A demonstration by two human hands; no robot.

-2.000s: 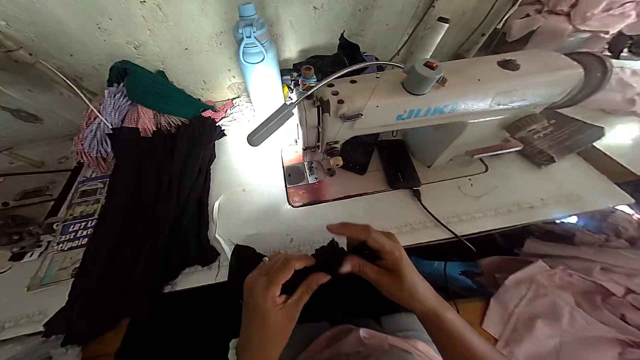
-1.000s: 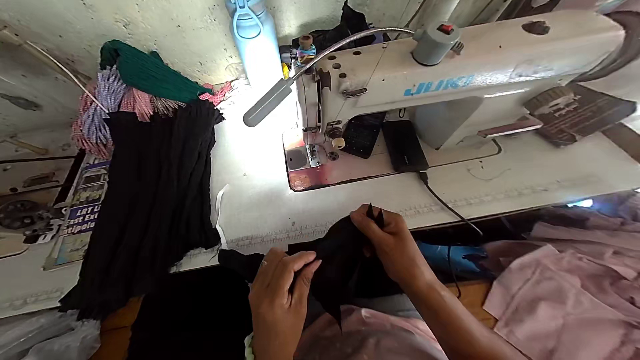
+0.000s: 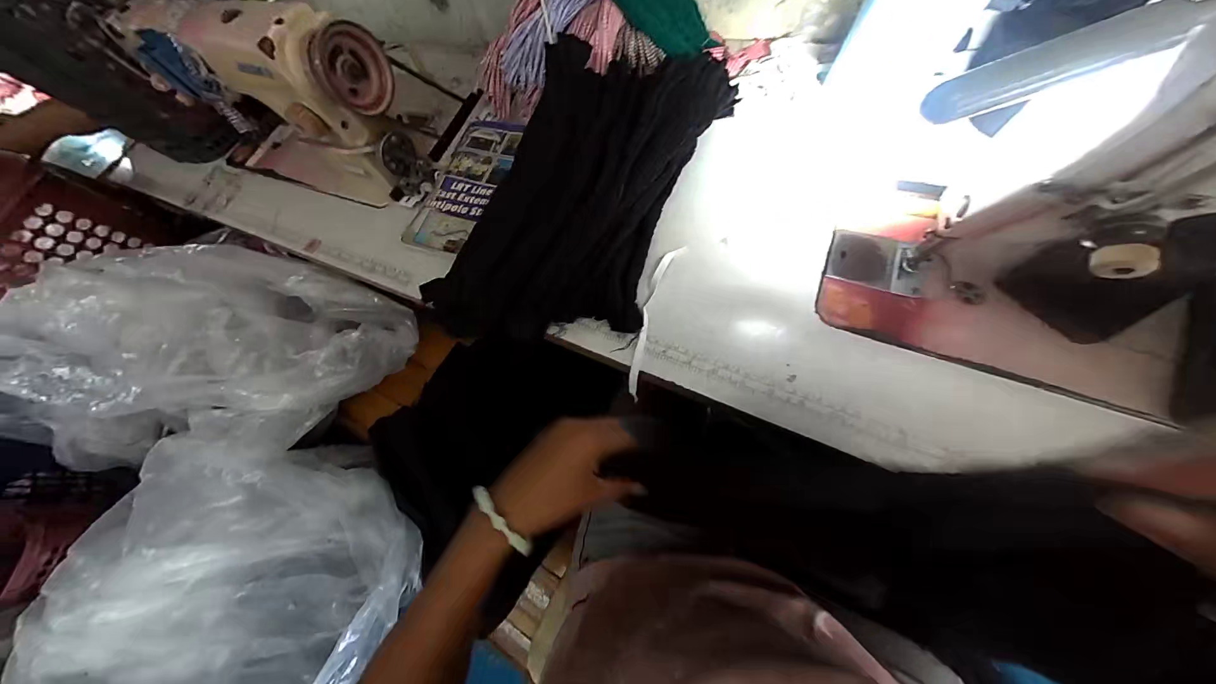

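Note:
A long piece of black fabric (image 3: pixel 855 532) stretches across my lap between both hands. My left hand (image 3: pixel 570 470), with a pale bracelet at its wrist, grips the left end of it just below the table edge. At the far right, blurred and partly cut off by the frame, my right hand (image 3: pixel 1159 518) holds the other end. More black cloth (image 3: pixel 494 408) hangs beside and behind my left hand. On the table lies a stack of gathered black fabric strips (image 3: pixel 589 190). The sewing machine's needle plate (image 3: pixel 869 261) is at the upper right, under a bright light.
A second sewing machine (image 3: pixel 285 85) stands at the upper left. Clear plastic bags (image 3: pixel 209 342) fill the left side, near a red perforated crate (image 3: pixel 66 228). A printed sheet (image 3: pixel 461 185) and a white strip (image 3: pixel 648 318) lie by the black stack. Green cloth (image 3: pixel 670 24) is behind.
The view has swung left, bringing the bags and second machine in. My hands, close together before, are now far apart with the black fabric spread between them.

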